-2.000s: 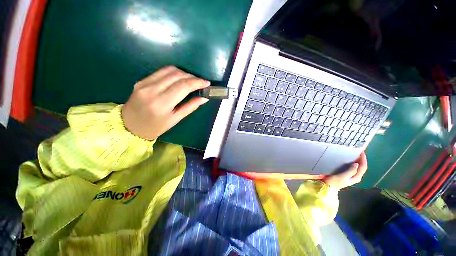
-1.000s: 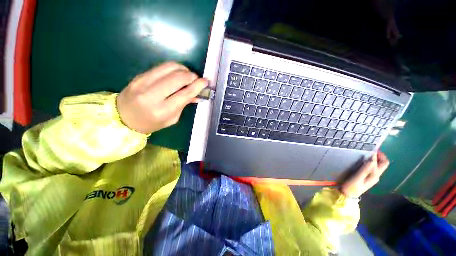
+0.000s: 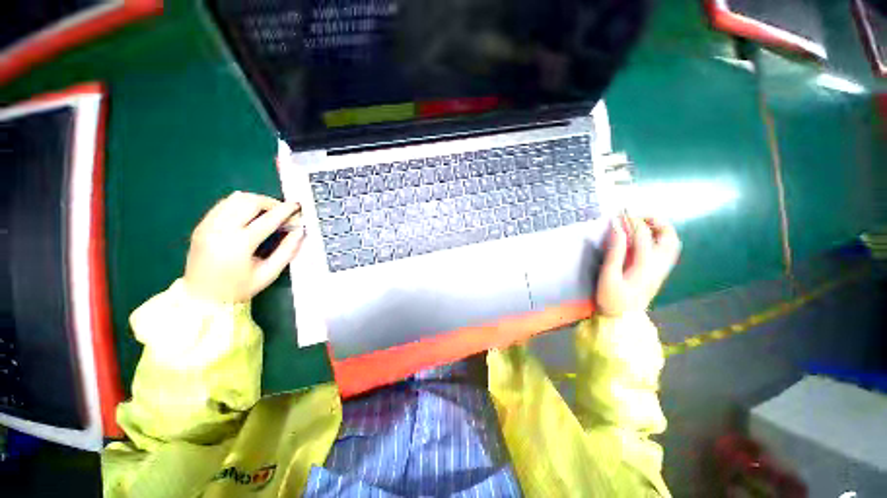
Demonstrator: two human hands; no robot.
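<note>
An open laptop [image 3: 428, 292] sits on a white liner sheet [image 3: 309, 309] over a red foam pad [image 3: 428, 361]. Its dark screen [image 3: 438, 58] shows blurred white text and a green-and-red bar. My left hand [image 3: 238, 243] is at the laptop's left edge, thumb and forefinger pinching a USB flash drive, mostly hidden by the fingers. My right hand [image 3: 637, 263] is at the right edge, fingertips close together; whether they hold something small is unclear. A small metallic USB stick [image 3: 617, 167] sticks out of the right edge above my right hand.
On the green bench [image 3: 700, 126], another laptop [image 3: 39, 263] on a red pad stands at the left. More red-edged pads show at the top left and top right [image 3: 768, 29]. A pale box [image 3: 822, 428] and yellow floor marking [image 3: 739, 326] are at the lower right.
The view has turned, so the laptop appears straighter and more of the left bench shows. The screen now shows text and a coloured bar. My right hand has moved up along the right edge.
</note>
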